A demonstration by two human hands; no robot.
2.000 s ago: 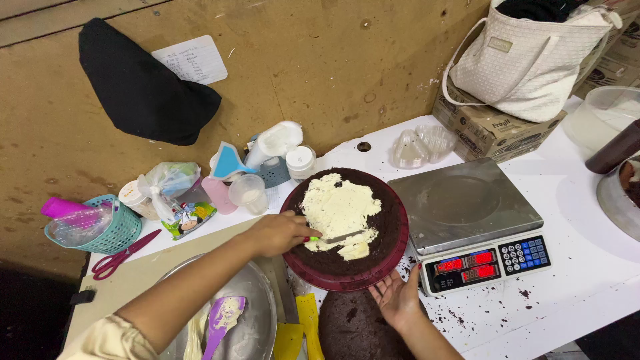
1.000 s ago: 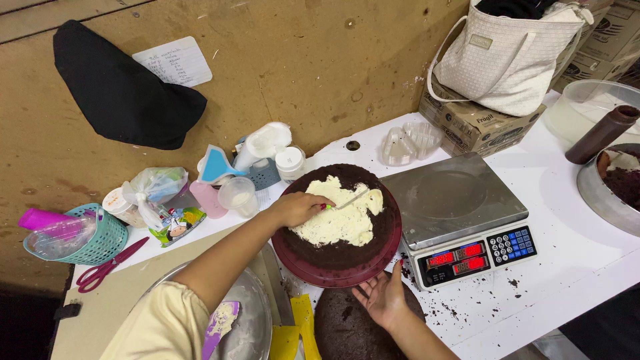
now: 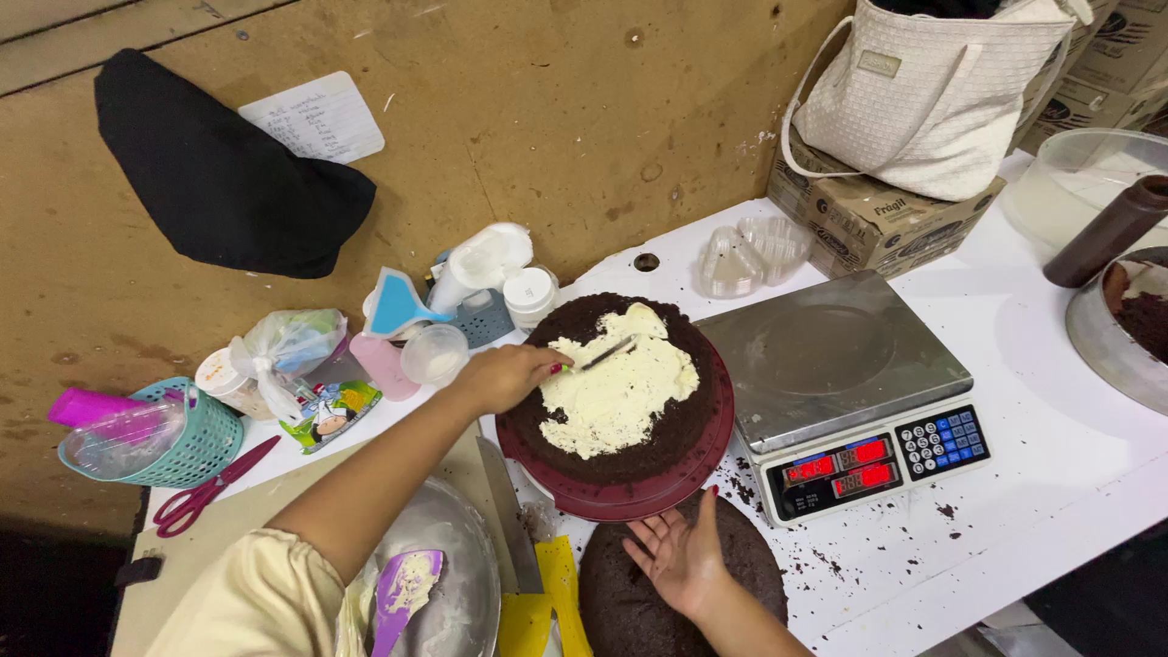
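My left hand [image 3: 513, 377] grips the handle of a small spreading knife [image 3: 610, 352], its metal blade lying on cream-coloured frosting [image 3: 620, 392]. The frosting covers the middle of a round chocolate cake layer [image 3: 584, 467], whose dark rim shows all around. Under the cake is a dark red round plate or turntable [image 3: 630, 504]. My right hand [image 3: 673, 555], palm up with fingers apart, is at the near edge of the plate; whether its fingertips bear on the underside cannot be seen. Below that hand lies a second chocolate cake layer [image 3: 630, 598].
A digital scale [image 3: 821, 365] stands right of the cake. At lower left, a metal bowl [image 3: 470, 547] holds a purple spatula [image 3: 401, 593], with a long blade [image 3: 508, 516] beside it. Red scissors [image 3: 214, 488], a teal basket [image 3: 201, 438] and several containers sit left; clear plastic containers [image 3: 730, 263] lie behind.
My left hand with the knife has moved toward the left side of the cake since one second ago. The frosting has changed shape on the layer. My right hand stays by the plate's near edge.
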